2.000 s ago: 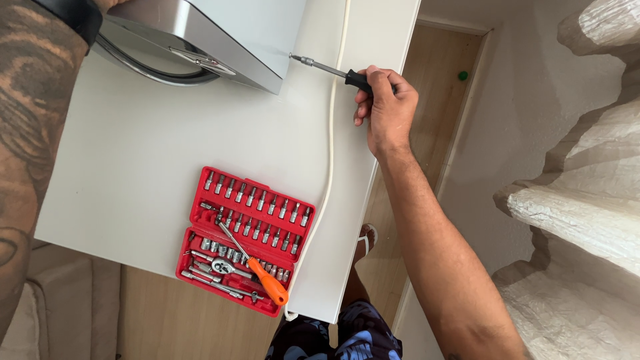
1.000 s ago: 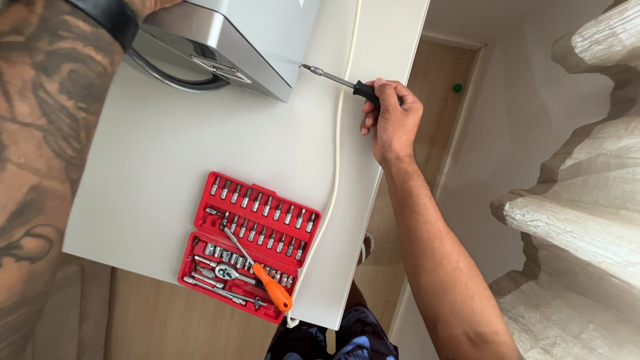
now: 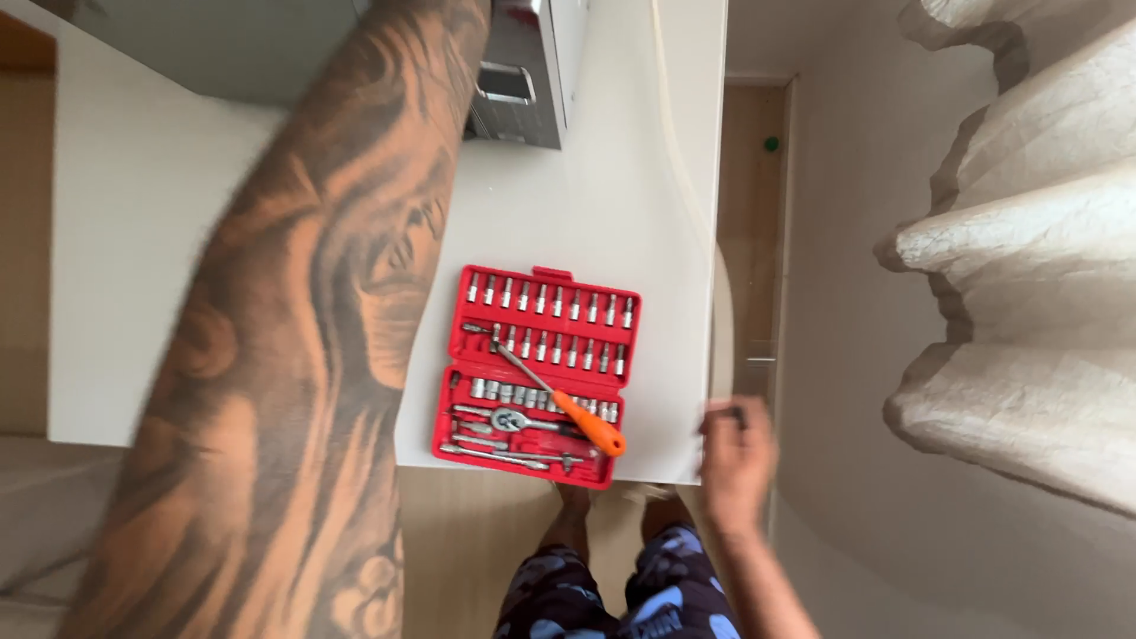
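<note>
My left forearm, tattooed, crosses the view toward the silver metal appliance (image 3: 524, 98) at the top; the hand itself is out of view. At the right edge of the white table (image 3: 586, 204) my right hand (image 3: 738, 461) is blurred, its fingers closed around the white cable (image 3: 679, 169). A small dark patch shows at those fingers; whether it is the screwdriver is unclear. The open red socket set case (image 3: 550, 275) lies near the table's front edge, holding bits, sockets and a ratchet (image 3: 510, 420). An orange-handled screwdriver (image 3: 590, 424) rests diagonally across it.
A dark glossy panel (image 3: 195, 44) is at the upper left, partly behind my forearm. Beyond the table's right edge are a wooden surface (image 3: 750, 231), a wall and a pale crumpled curtain (image 3: 1038, 240). My legs, in patterned shorts (image 3: 568, 590), are below the table's front edge.
My right hand has left the appliance's side, where it held a black-handled screwdriver, and has come down beside the table edge. The cable now bulges past that edge. The view has shifted.
</note>
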